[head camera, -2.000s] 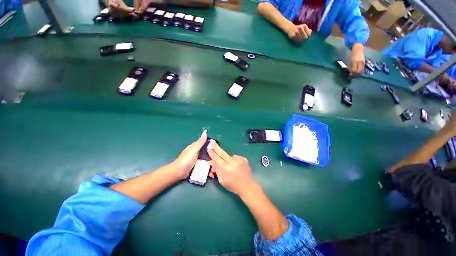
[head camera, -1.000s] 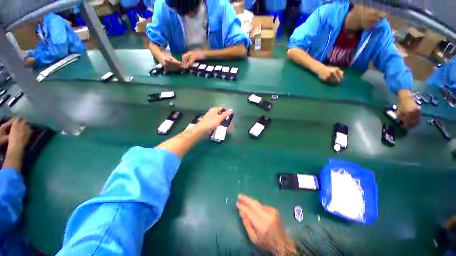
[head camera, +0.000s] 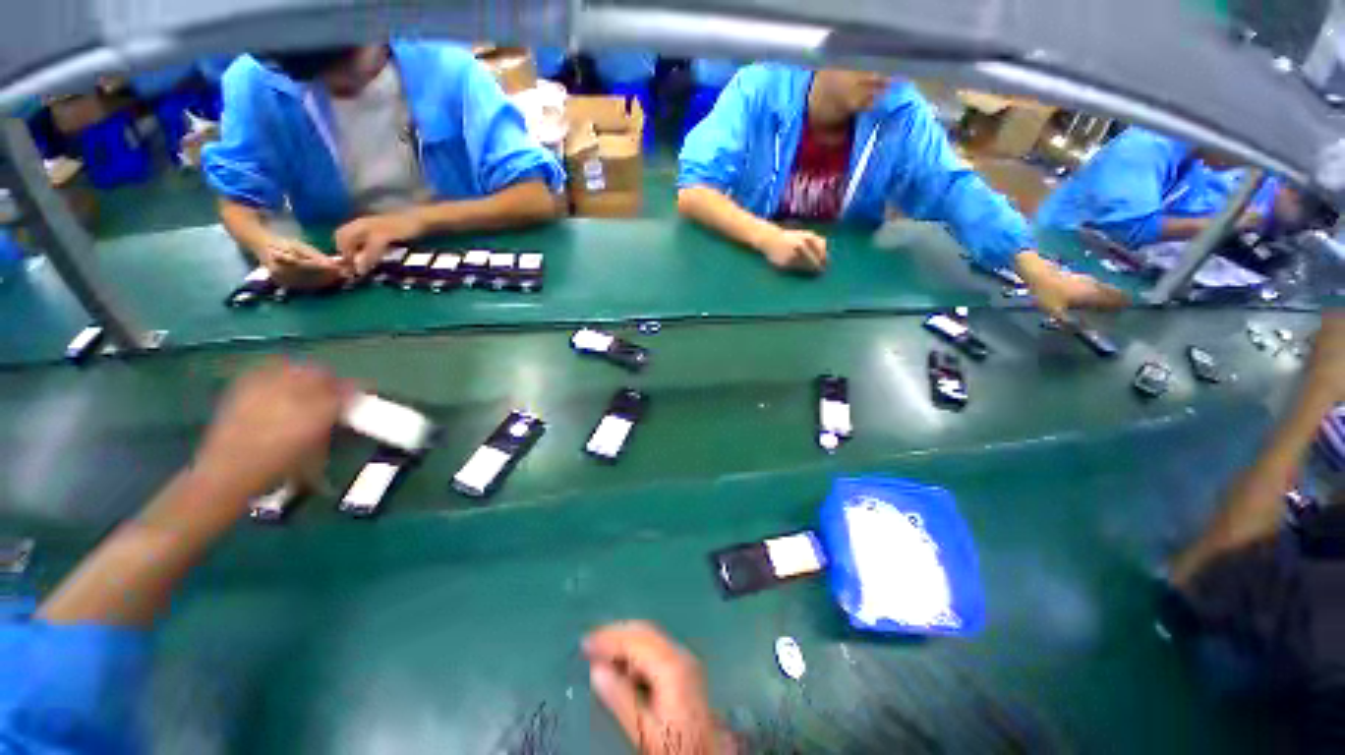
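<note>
My left hand (head camera: 273, 428) is blurred, reaching over the belt at the left. A phone handset with a white face (head camera: 387, 421) is at its fingertips, tilted above another handset (head camera: 375, 481) lying on the belt. My right hand (head camera: 649, 686) is low over the bench near the bottom edge, fingers loosely curled, with nothing visible in it. The blue parts bin (head camera: 966, 583) holds white parts (head camera: 897, 564). A waiting handset (head camera: 767, 564) lies against the bin's left edge. An oval ring part (head camera: 791, 658) lies below them.
More handsets (head camera: 499, 453) lie spaced along the belt (head camera: 723, 398). Workers in blue smocks sit opposite, one at a handset row (head camera: 465, 269). Another person's arm (head camera: 1269, 472) reaches in at the right. A grey metal frame (head camera: 67, 236) stands at the left and crosses the top.
The view has shifted left and up. The handset that both hands held is no longer between them. My left hand has moved out over the belt; my right hand has stayed near the bench.
</note>
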